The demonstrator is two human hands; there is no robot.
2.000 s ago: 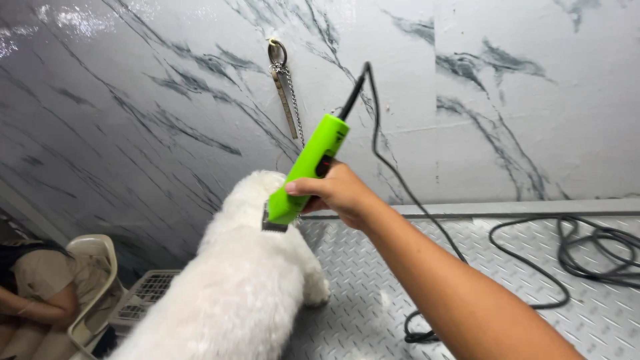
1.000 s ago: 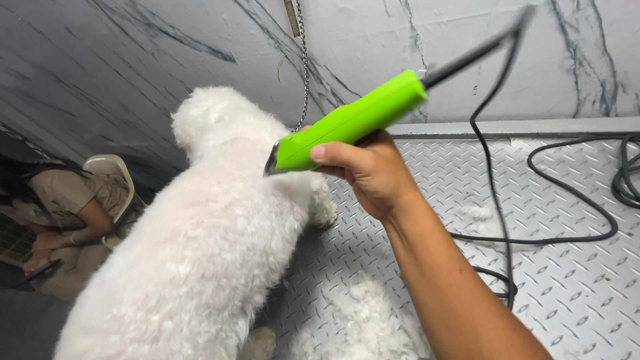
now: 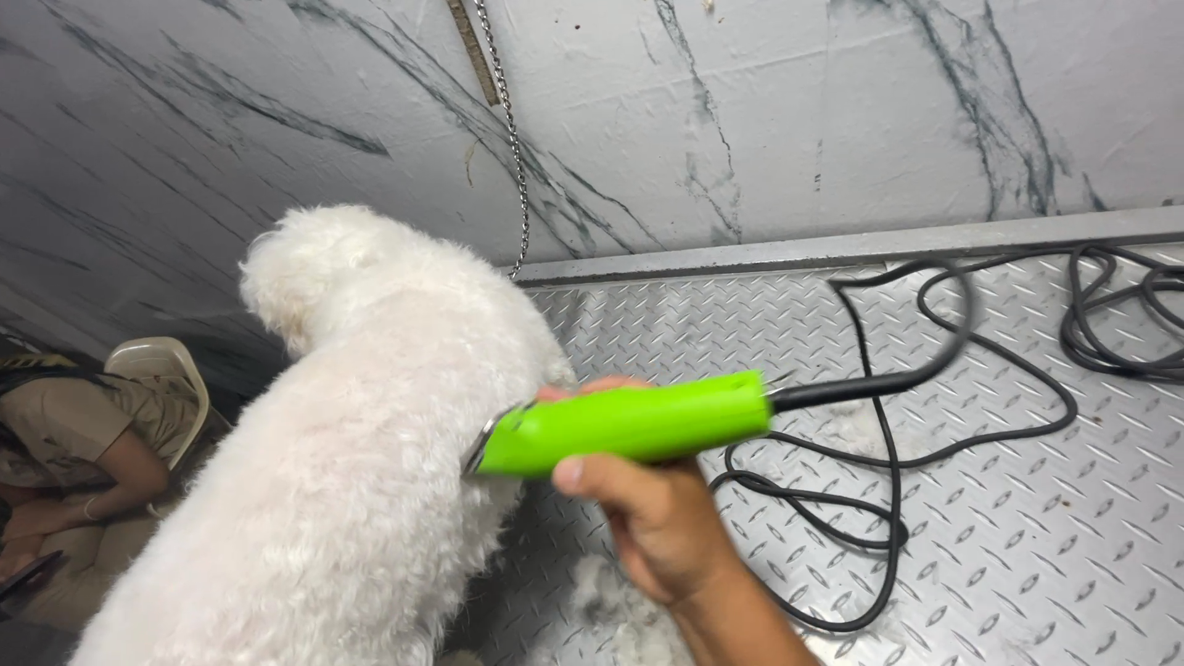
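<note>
A white curly-coated dog (image 3: 342, 462) stands at the left, its back toward me and its head turned away toward the wall. My right hand (image 3: 647, 518) is closed around a lime-green corded electric clipper (image 3: 629, 425), thumb along the near side. The clipper lies nearly level, and its metal blade meets the coat on the right side of the dog's back. From its rear end runs a black cord (image 3: 888, 379). My left hand is out of view.
Loose white fur (image 3: 610, 601) lies on the diamond-plate metal tabletop (image 3: 1017, 518). Cord loops spread over the right side. A metal chain (image 3: 516, 157) hangs by the marbled wall (image 3: 786, 120). At far left, a person (image 3: 83, 453) sits on a plastic chair (image 3: 176, 365).
The clipper has moved from near the dog's neck down along its right side, tipping from steep to nearly level. The view has shifted too.
</note>
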